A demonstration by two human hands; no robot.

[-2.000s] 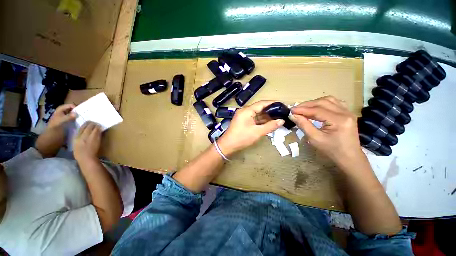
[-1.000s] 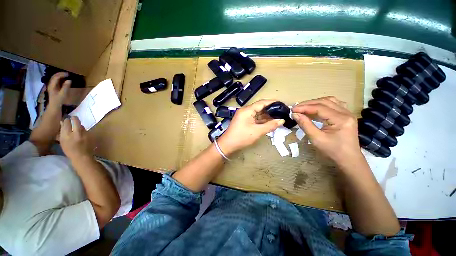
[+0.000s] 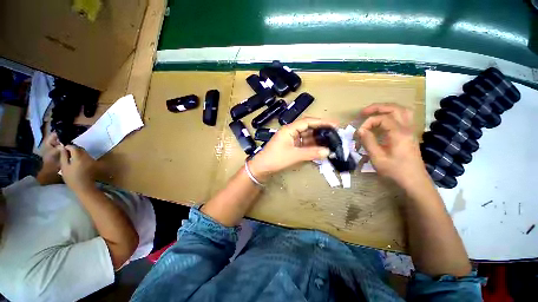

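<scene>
My left hand (image 3: 284,150) holds a glossy black oblong case (image 3: 335,147) over the cardboard mat (image 3: 295,197). My right hand (image 3: 386,141) is just right of the case, apart from it and blurred by motion; whether a scrap is between its fingers cannot be told. White paper scraps (image 3: 331,175) lie under and beside the held case. A loose pile of black cases (image 3: 270,112), some with white tabs, lies beyond my left hand. Rows of cases (image 3: 466,127) with a faint pale line stand side by side on the white surface at right.
Two loose cases (image 3: 210,107) lie left of the pile. A neighbouring worker's hands (image 3: 74,165) are at left beside a white sheet (image 3: 112,127). A large carton (image 3: 65,44) stands upper left. A green surface (image 3: 354,29) runs along the back. Small dark bits (image 3: 530,229) lie at right.
My right hand has moved off the case, to the right. The held case has tilted downward. The neighbouring worker's hands have moved down off the white sheet.
</scene>
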